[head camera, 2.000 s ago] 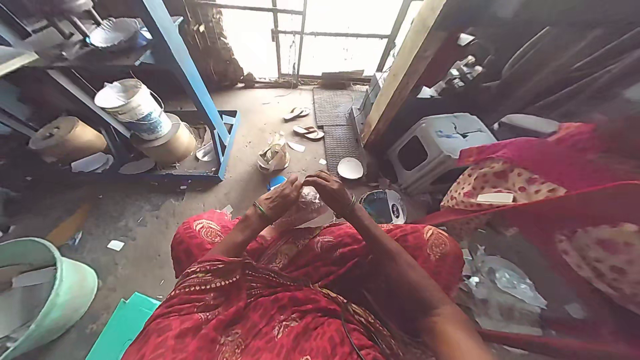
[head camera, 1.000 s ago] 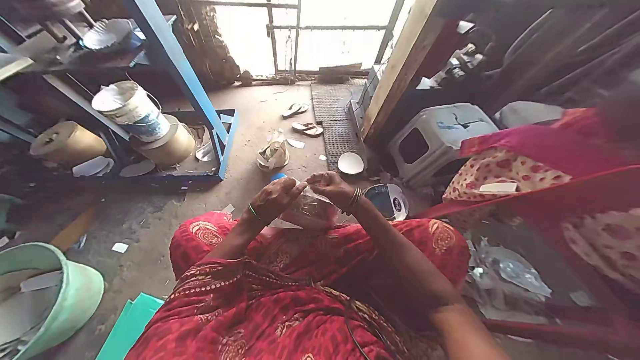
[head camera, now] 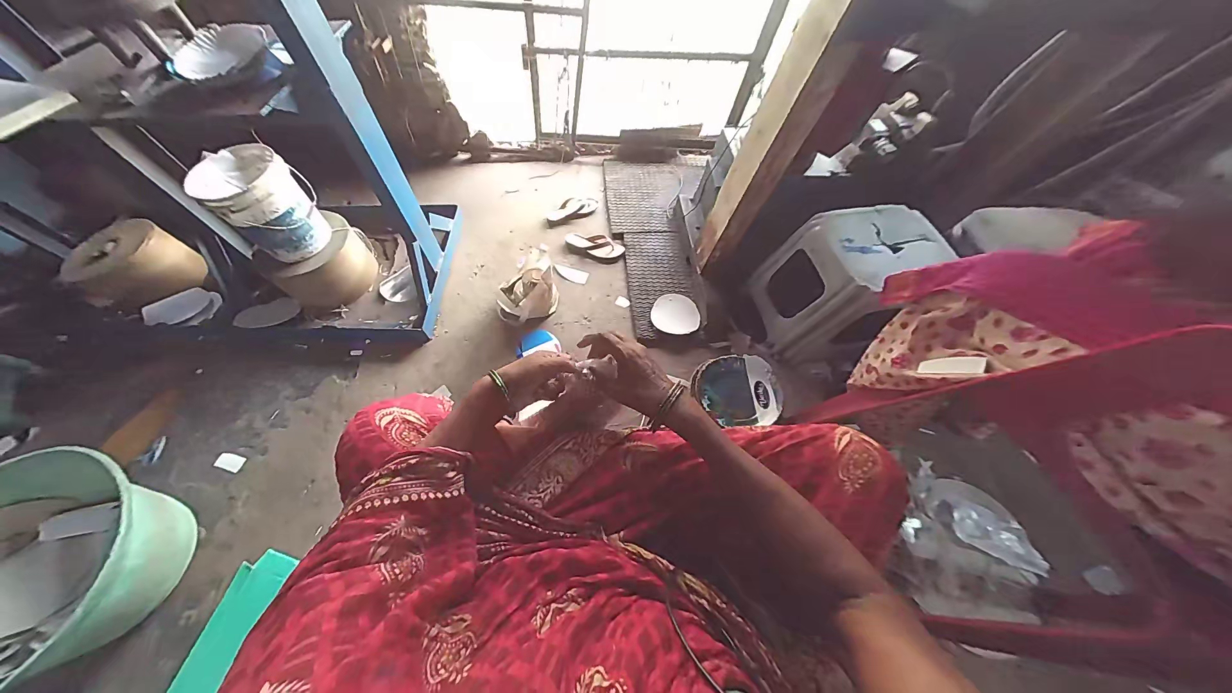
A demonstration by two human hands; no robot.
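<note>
My left hand (head camera: 541,377), with a dark bangle at the wrist, grips one side of a gathered clear plastic bag (head camera: 587,397) above my lap. My right hand (head camera: 626,371), with thin bangles, pinches the bag's bunched top from the other side, its index finger raised. The fingertips of both hands nearly meet there. What is in the bag cannot be made out. Below the hands lies the red patterned cloth (head camera: 577,539) over my knees. A blue and white round thing (head camera: 539,344) shows on the floor just beyond my left hand.
A green tub (head camera: 159,549) stands at the left, near a blue metal rack (head camera: 433,279) with a paint bucket (head camera: 260,202). Ahead are sandals (head camera: 594,247) and a white disc (head camera: 675,315). At right are a plastic stool (head camera: 847,269), a round container (head camera: 736,390) and a person in patterned cloth (head camera: 953,346).
One second ago both fists held the bag's top, with the bag hanging between them. Now the bag is bunched more tightly and my right fingers are more spread.
</note>
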